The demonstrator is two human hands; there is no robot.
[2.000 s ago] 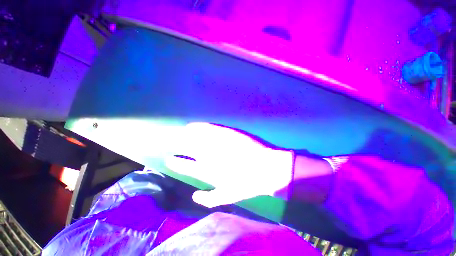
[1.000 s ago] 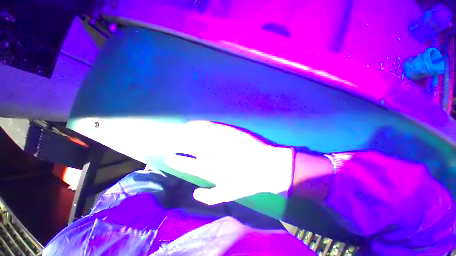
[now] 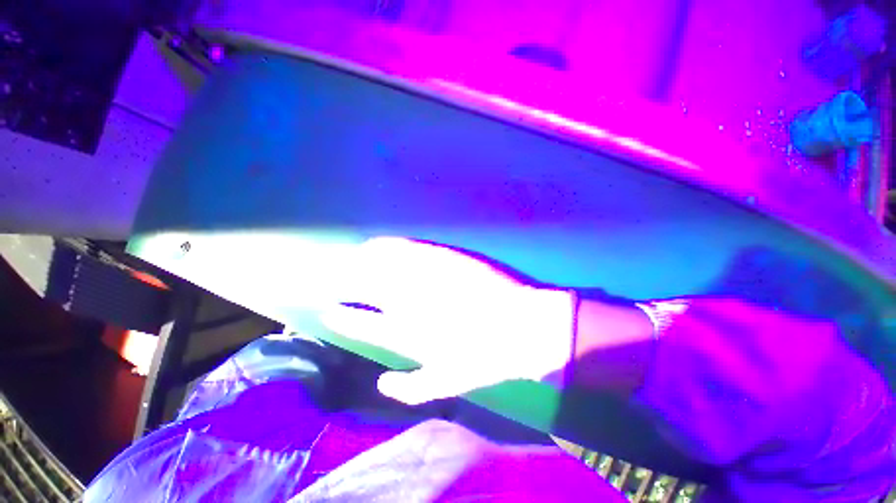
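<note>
My right hand (image 3: 462, 319), in a glaring white glove, comes in from the right and lies palm down on the front edge of the green-teal mat (image 3: 364, 162). Its thumb is apart from the fingers, pointing left near the mat's front edge. The fingertips blend into the bright strip of the mat, so their ends are hard to make out. No object shows in the hand. The wrist is partly bare between the glove and the knitted cuff of the purple-lit sleeve (image 3: 766, 383). My left hand is not in view.
A magenta-lit surface (image 3: 609, 59) with a raised lip lies behind the mat. Blue cup-like pieces (image 3: 830, 125) stand at the upper right. A dark box (image 3: 59, 79) is upper left. A black bin with reddish inside (image 3: 59, 393) is lower left. Metal slots (image 3: 639, 481) show at the bottom.
</note>
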